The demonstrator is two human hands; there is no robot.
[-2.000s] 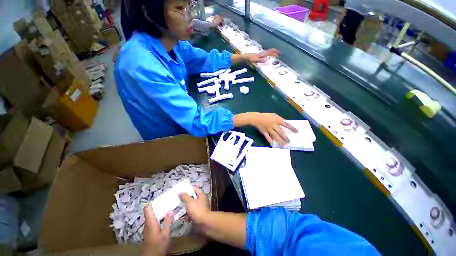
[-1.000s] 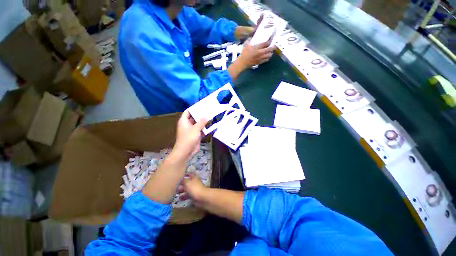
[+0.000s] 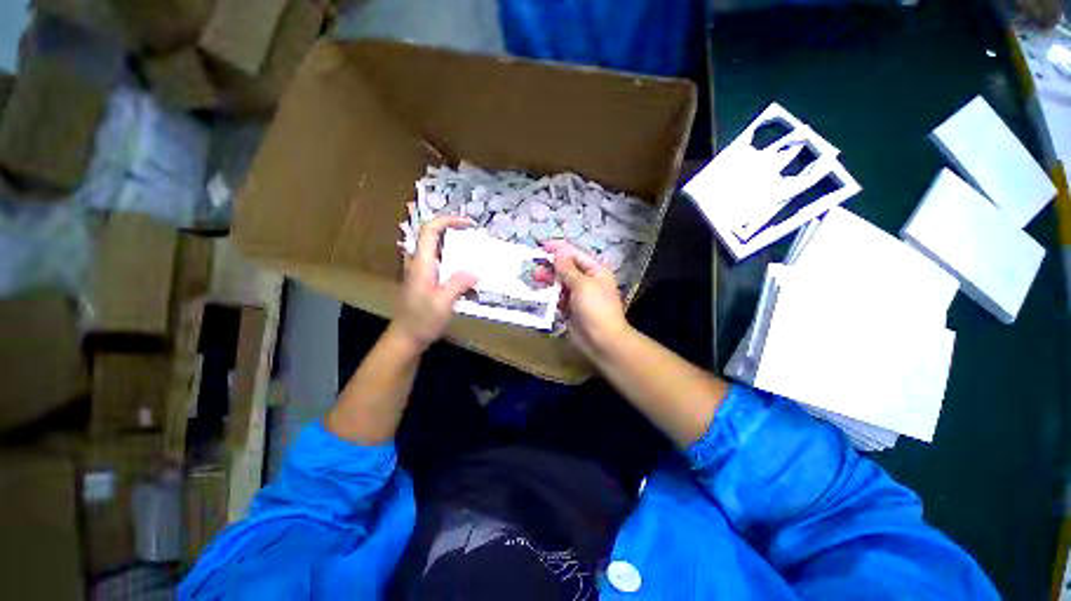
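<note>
My left hand [image 3: 432,288] grips the left end of a white die-cut insert [image 3: 484,261] above the waste carton [image 3: 282,194]. My right hand [image 3: 584,294] holds its right end, with fingertips at the dark-looking hole. A long slot shows along the insert's lower edge. White punched-out waste [image 3: 529,206] lies in the carton below. Cleared inserts [image 3: 731,188] with holes and slots lie overlapping at the left edge of the green bench. An uneven stack of insert blanks [image 3: 863,329] lies just below them.
Two white blocks or small stacks [image 3: 975,244] lie on the green bench [image 3: 822,47] at the right. A person's blue coat [image 3: 599,29] shows beyond the carton. Brown cartons [image 3: 132,276] and clear plastic bags [image 3: 147,164] are on the floor at the left.
The view has turned down toward the carton. My left hand has moved from the cleared inserts on the bench to above the carton, and both hands now hold an insert there.
</note>
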